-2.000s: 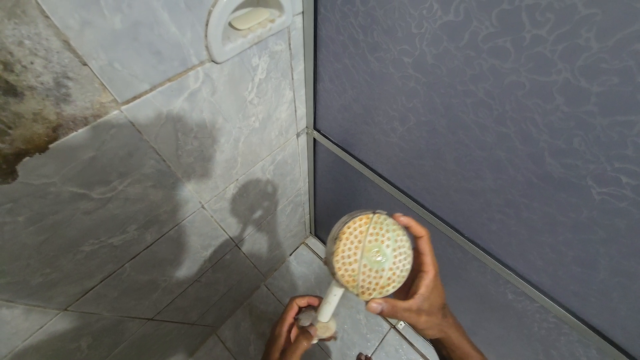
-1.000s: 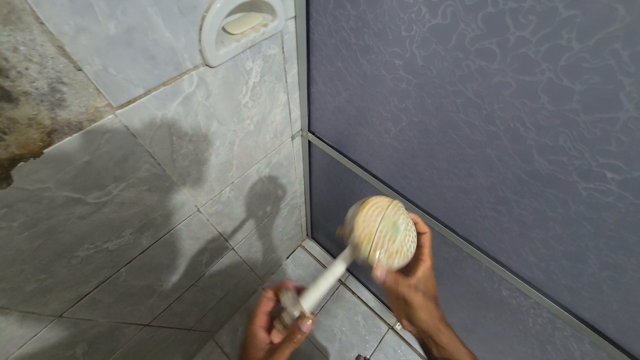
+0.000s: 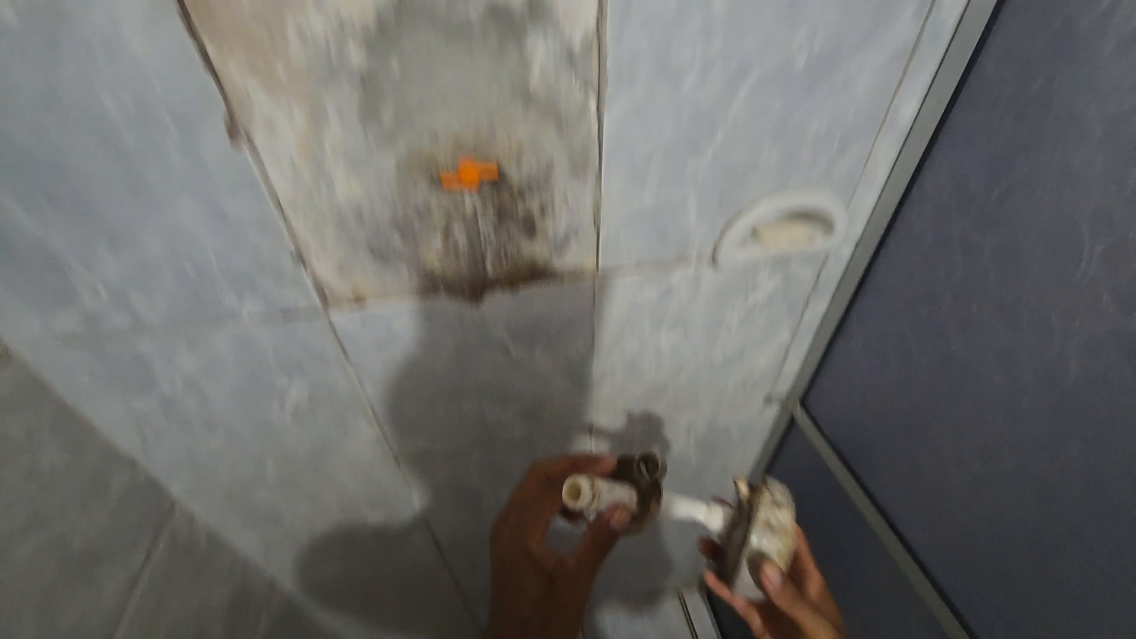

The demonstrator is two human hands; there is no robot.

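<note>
Both hands hold a white shower head with a pipe arm, low in the head view. My left hand (image 3: 555, 532) grips the pipe end, where a hollow threaded fitting (image 3: 581, 493) points left and a dark round piece (image 3: 648, 488) surrounds the pipe. My right hand (image 3: 781, 590) holds the stained shower head (image 3: 763, 532) at the other end, with its thumb on the casing. A short white pipe (image 3: 697, 512) runs between the hands. The spray face cannot be made out from this angle, and the view is somewhat blurred.
An orange tap handle (image 3: 469, 174) sticks out of a bare, stained wall patch (image 3: 373, 204) among grey marbled tiles (image 3: 479, 382). To the right is a white recessed soap dish (image 3: 785, 231) with a soap bar inside. A dark framed panel (image 3: 1021, 337) stands at the right.
The view has swung left, bringing in the orange handle. The shower head has been turned: its dotted spray face showed before, and now the open pipe end faces the camera's side.
</note>
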